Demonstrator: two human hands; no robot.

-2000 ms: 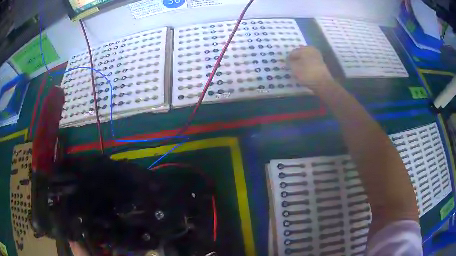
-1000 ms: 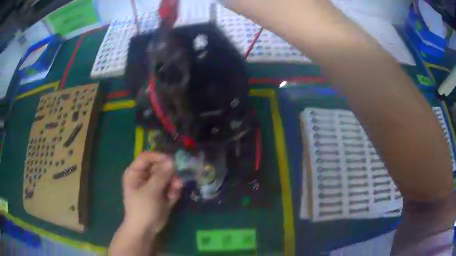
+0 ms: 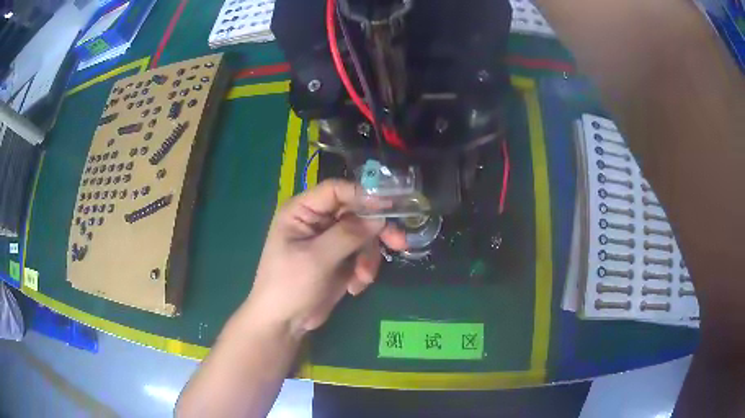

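My left hand (image 3: pixel 314 261) is at the front of the black test fixture (image 3: pixel 457 98), its fingers bent together against the left and lower edge of the clear test socket (image 3: pixel 392 196) with its teal part. Whether the fingertips hold a small module cannot be told. A silvery round base (image 3: pixel 422 237) lies just right of my fingertips, below the socket. My right forearm runs up the right side and leaves at the top edge; my right hand is out of the picture. The clamp lever's grip is not visible.
A brown parts board (image 3: pixel 122 188) with dark dots and short bars lies left. A stack of white module trays (image 3: pixel 629 245) lies right, partly behind my forearm. A green label (image 3: pixel 431 340) is in front of the fixture. A blue bin (image 3: pixel 114 33) stands at the back left.
The view has moved down and closer to the fixture. My left hand has moved from left of the socket to its edge. My right hand, earlier over the back trays, is out of view.
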